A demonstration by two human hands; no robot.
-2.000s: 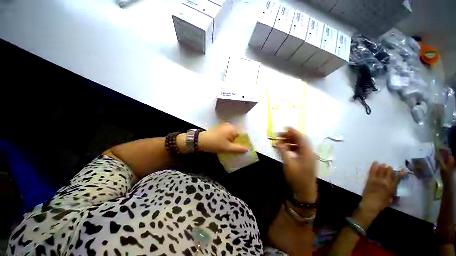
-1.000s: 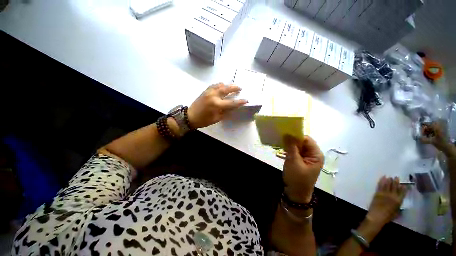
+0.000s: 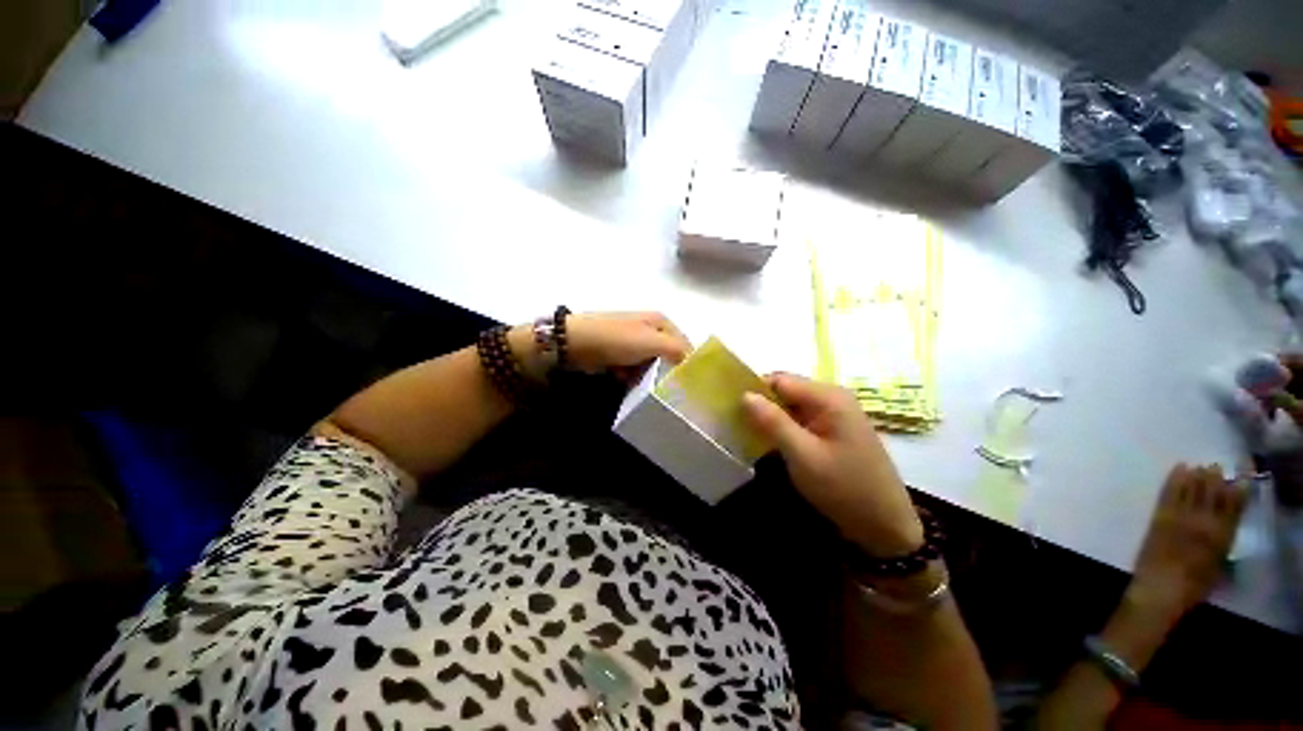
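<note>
My left hand (image 3: 636, 343) holds an open white box part (image 3: 683, 446) by its far left end, near the table's front edge. My right hand (image 3: 803, 429) grips a thin yellow insert (image 3: 719, 396) at its right side. The insert is tilted and its lower part is inside the box opening. The inside of the box is mostly hidden by the insert. Another white box part (image 3: 730, 217) sits on the table just beyond my hands. A fanned pile of flat yellow blanks (image 3: 876, 321) lies to its right.
Rows of white retail boxes (image 3: 907, 93) (image 3: 593, 89) stand at the back. A slim white pack (image 3: 436, 24) lies upper left. Peeled strips (image 3: 1010, 429), a black cable tangle (image 3: 1119, 229) and clear bags (image 3: 1229, 157) are right. Another person's hand (image 3: 1190, 528) is at the right edge.
The yellow insert has moved left and down, from above the table into the box opening. My left hand has drawn a box part towards me. Another box part remains on the table.
</note>
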